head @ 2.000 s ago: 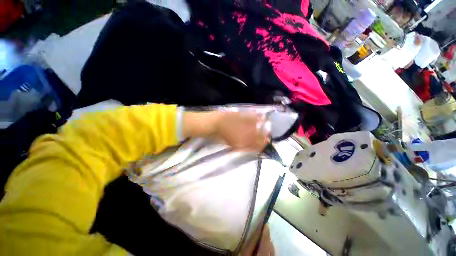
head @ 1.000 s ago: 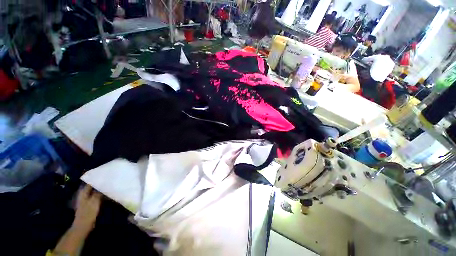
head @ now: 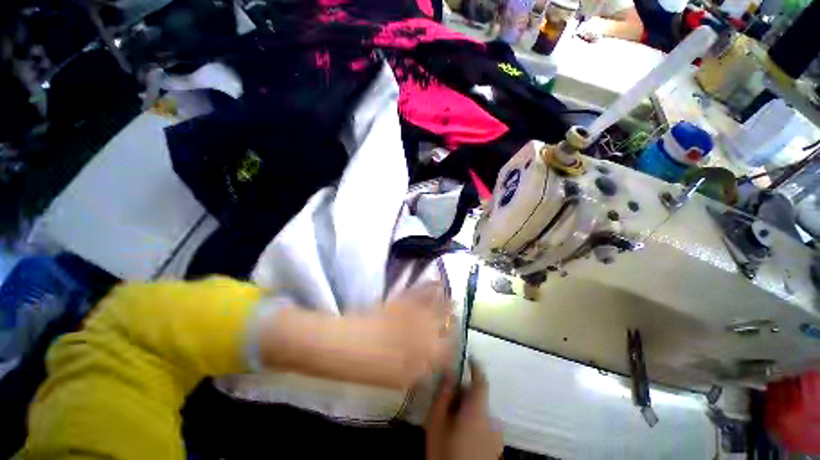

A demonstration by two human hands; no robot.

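The black garment (head: 279,117) lies left of the sewing machine head (head: 530,207). Its white inside (head: 369,198) is bunched and partly folded upward. A thin dark strip (head: 468,310) runs down beside the white fabric on the machine bed. My left hand (head: 418,332), blurred, lies over the white fabric just left of the strip; its fingertip grip is unclear. My right hand (head: 463,418) is at the bottom centre, cut off by the lower edge, with thumb and fingers closed on the strip's lower end. The needle area is hidden by the machine head.
Dark snips (head: 638,373) lie on the machine bed to the right. Pink printed panels (head: 454,112) are piled behind the machine. A blue bottle (head: 674,148) stands behind the machine arm. A red object (head: 796,413) is at the lower right. A blue crate (head: 40,301) is at far left.
My left hand has moved from the black cloth at lower left to the white fabric. My right hand has come into view at the strip. The black cloth has shifted, and a white part now stands folded up.
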